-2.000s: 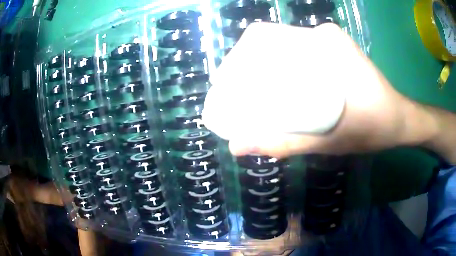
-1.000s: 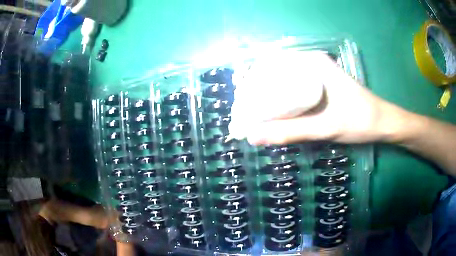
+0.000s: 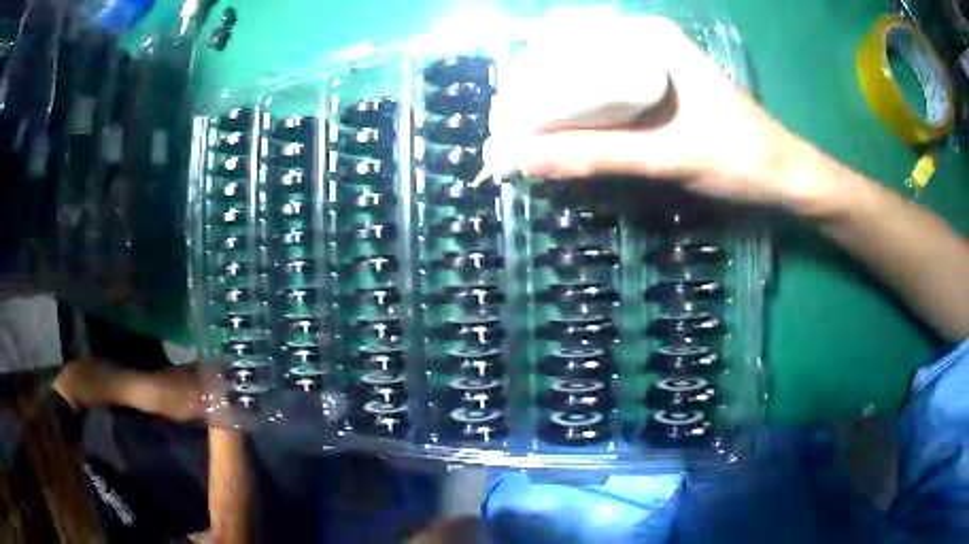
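Note:
My right hand (image 3: 733,149) reaches in from the right, closed around a whitish squeeze bottle (image 3: 627,96). Glare washes out the fingers and most of the bottle. Its narrow tip (image 3: 483,175) points down-left over the fourth column from the left. A clear ribbed blister tray (image 3: 760,319) lies under the hand with six columns of small black round parts (image 3: 478,295), many with bright metallic glints, some with pale rings. The hand hides the upper parts of the two right columns. I cannot tell whether the tip touches a part. My left hand is not in view.
A green mat (image 3: 823,287) lies under the tray. A yellow tape roll (image 3: 882,80) is at upper right. Dark stacked trays (image 3: 101,159) stand at left. Small loose black parts (image 3: 222,30) and a blue object (image 3: 122,13) are at upper left. A person's arm (image 3: 138,388) is at lower left.
Since the oldest frame, my right hand has shifted up-left and the bottle tip has come into sight. Since one second ago, the tray and hand sit higher in view, with the tip by about the same part.

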